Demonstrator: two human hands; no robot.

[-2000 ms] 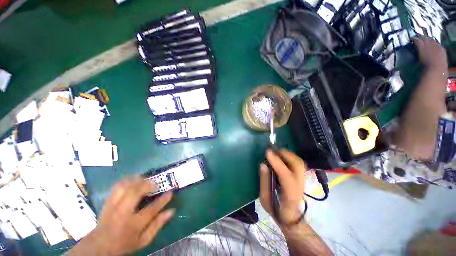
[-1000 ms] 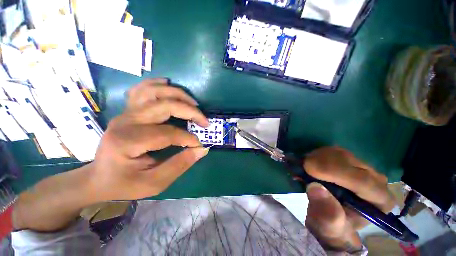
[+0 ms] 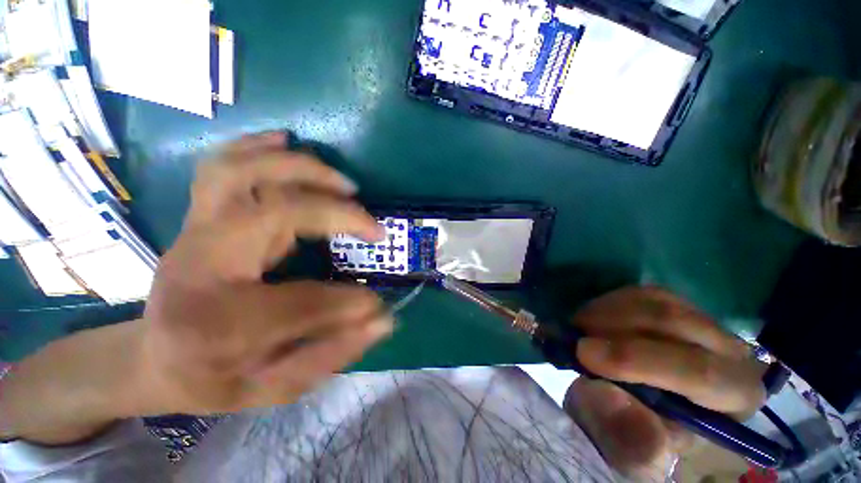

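A black phone housing [image 3: 483, 247] with a white-and-blue board half and a silvery half lies on the green mat. My left hand [image 3: 274, 274] is at its left end, slightly blurred, with a finger over the white half and a thin silvery solder wire [image 3: 410, 296] between thumb and finger. My right hand [image 3: 661, 363] holds a soldering iron [image 3: 519, 323] by its black handle. The iron's tip is at the lower edge of the blue pad strip [image 3: 424, 249], close to the wire's end. Whether tip and wire touch cannot be told.
Another phone housing [image 3: 618, 80] lies beyond, with part of a further one at the top edge. White LCD modules [image 3: 151, 57] with orange tails spread at the left. A tan-greenish jar [image 3: 807, 160] and a black object [image 3: 812, 316] stand at the right. The bench edge is near me.
From the jar two seconds ago, my right hand has brought the iron to the phone. Since one second ago, tip and wire have moved to the strip's lower edge; the view has shifted closer.
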